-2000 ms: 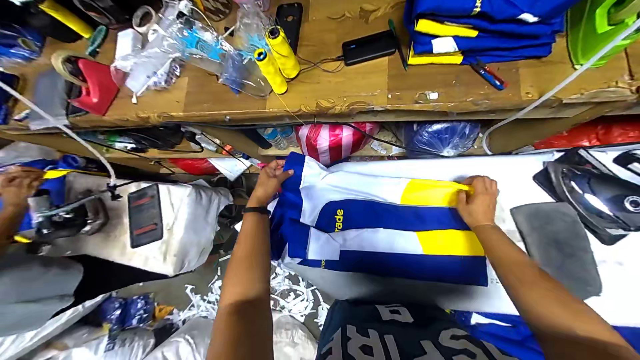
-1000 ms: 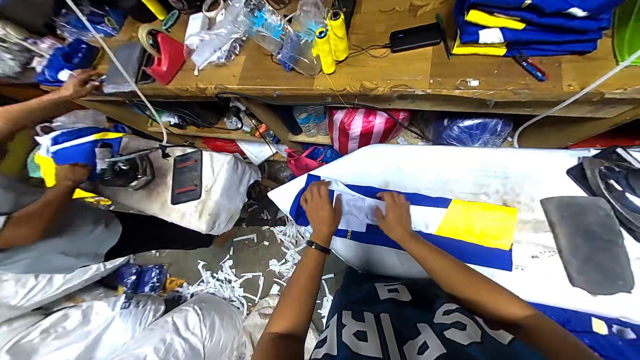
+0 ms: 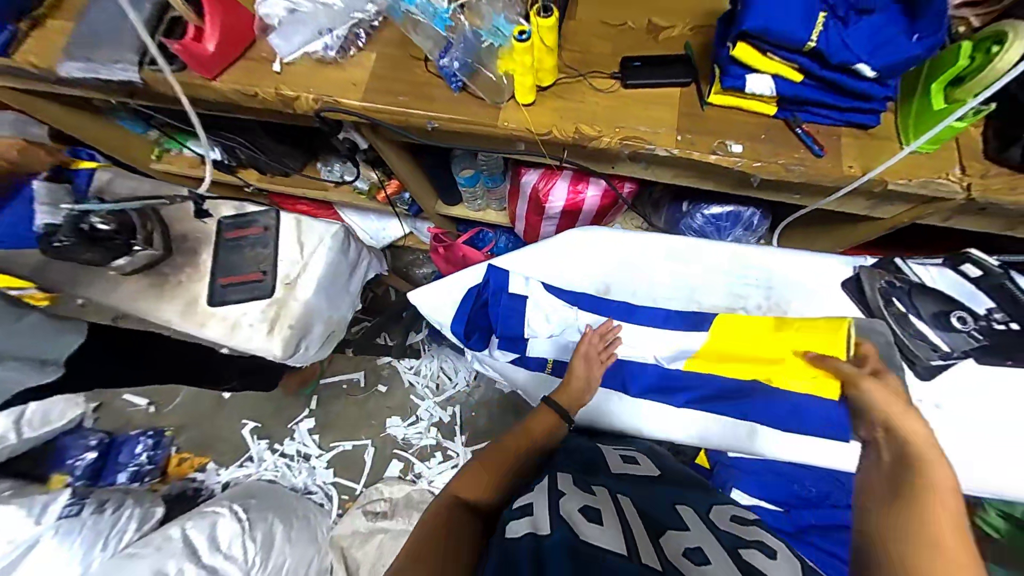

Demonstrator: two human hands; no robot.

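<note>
A folded blue, white and yellow garment [image 3: 640,336] lies lengthwise on the white ironing board [image 3: 640,256], its yellow end to the right and a blue bunched part at the left. My left hand [image 3: 594,356] rests on the white and blue part with fingers extended, gripping nothing. At the yellow end, my right hand [image 3: 868,384] holds the edge, thumb on top and the other fingers partly hidden. A grey pad [image 3: 888,344] lies under that end, mostly covered. Beyond it, a black iron [image 3: 928,312] sits at the board's right side.
A wooden bench [image 3: 624,120] holds yellow thread cones [image 3: 534,56], a stack of folded blue garments [image 3: 824,56] and a green tape dispenser [image 3: 944,88]. Left, a person's hand [image 3: 28,164] is beside another iron [image 3: 104,232] on a second padded board [image 3: 320,264]. White scraps [image 3: 304,456] litter the floor.
My right hand has moved right to the garment's yellow end, which now overlaps the grey pad. Both my hands were on the white part a second ago. The other person's hand has left the bench edge.
</note>
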